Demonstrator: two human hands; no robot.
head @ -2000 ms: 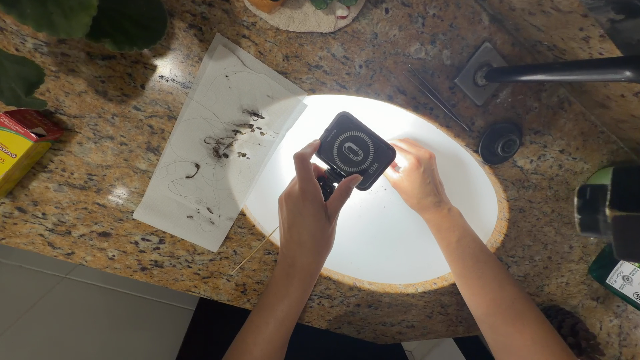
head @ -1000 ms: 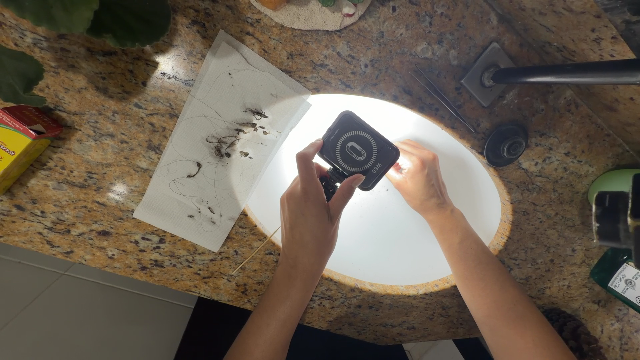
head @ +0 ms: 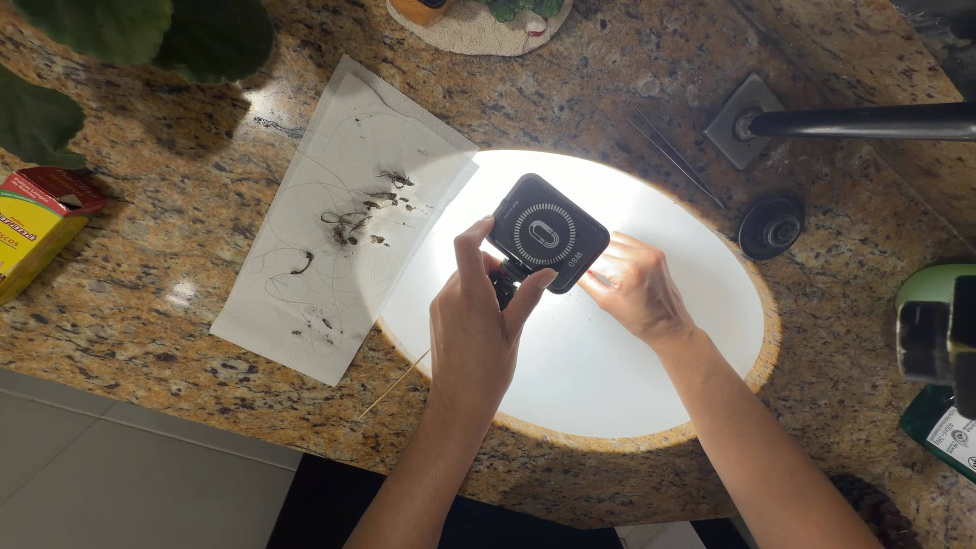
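Observation:
My left hand [head: 480, 320] grips a square black portable LED light [head: 547, 233] over a white oval sink basin [head: 610, 381], its lit side facing down. Just right of the light, my right hand [head: 637, 290] is inside the basin outline with fingers bent; its fingertips are partly hidden by the light and glare, so what they hold cannot be told. Left of the basin lies a white paper sheet [head: 274, 244] with dark hair clumps [head: 347, 227] and bits of debris on it. A thin wooden stick [head: 393, 385] lies near the basin's left edge.
Metal tweezers [head: 679, 160] and a black drain stopper [head: 772, 227] lie on the granite counter beside the black faucet [head: 854, 122]. A yellow and red box [head: 38, 229] and plant leaves [head: 213, 38] are at left. A green bottle [head: 942, 435] and a pine cone [head: 873, 507] are at right.

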